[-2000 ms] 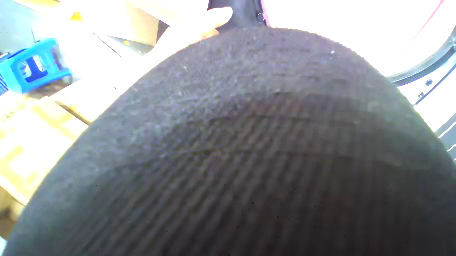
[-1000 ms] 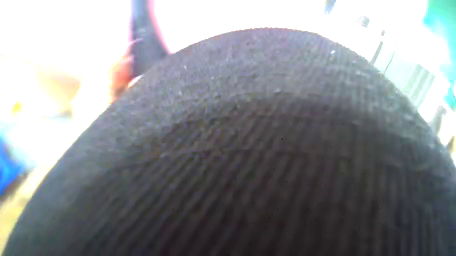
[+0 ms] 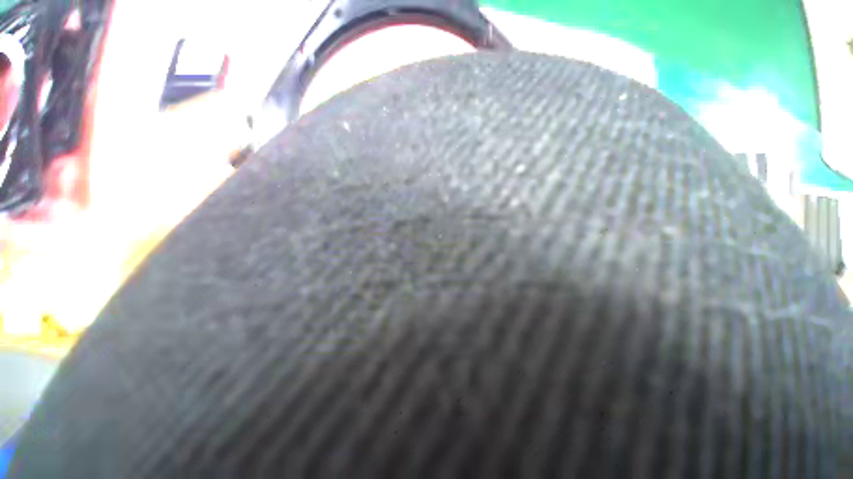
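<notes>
A black ring frame [image 3: 393, 11] lies at the top centre, on a washed-out white covering. Only its upper arc and part of its left side show; a dark ribbed fabric shape [image 3: 486, 281] hides the rest. Neither of my hands can be made out. The fabric covers most of the view, and the area left of the frame is overexposed.
A small dark rectangle, perhaps a phone [image 3: 194, 86], lies left of the frame. Tangled black loops [image 3: 47, 103] are piled at the far left. A shiny green bench surface [image 3: 748, 47] is at the upper right, with barred strips [image 3: 823, 224] at the right edge.
The view has swung. The hand at the upper left in the earlier frames is out of sight. The frame's arc, dark rectangle and black loops have come into view.
</notes>
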